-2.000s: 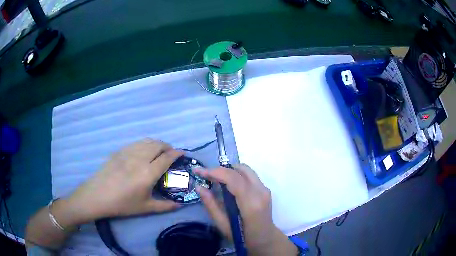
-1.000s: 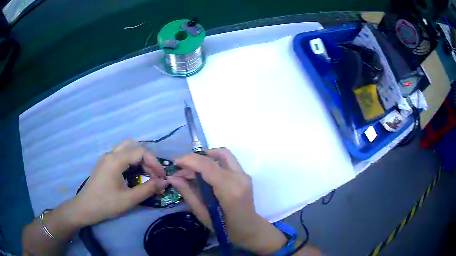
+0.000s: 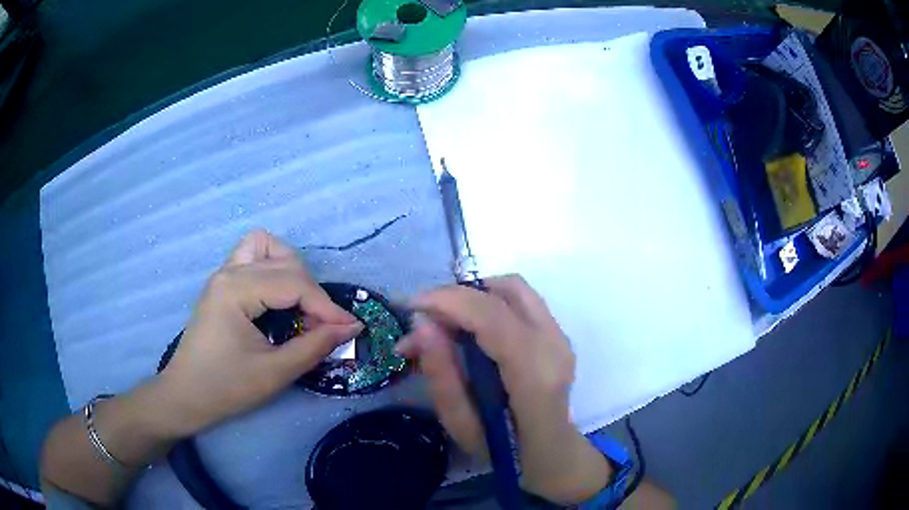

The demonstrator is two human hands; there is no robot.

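Note:
The open earcup of the headphones lies on the foam sheet, with a green circuit board inside and a small silver-white rectangle beside it, partly hidden. My left hand is over the earcup's left part, thumb and fingertip pinched together at the board; a wire between them is too fine to make out. My right hand is right of the earcup, slightly blurred, holding the soldering iron, its tip pointing away over the foam's edge. The closed earcup lies nearest me.
The solder spool stands at the foam sheet's far edge. A dark wire scrap lies mid-foam. White paper is on the right. Beyond it are a blue tray with a yellow sponge and a black fan.
My fingertips were together over the board a second ago; my right hand has moved right, away from my left, with the iron. More of the board shows. The camera view has shifted.

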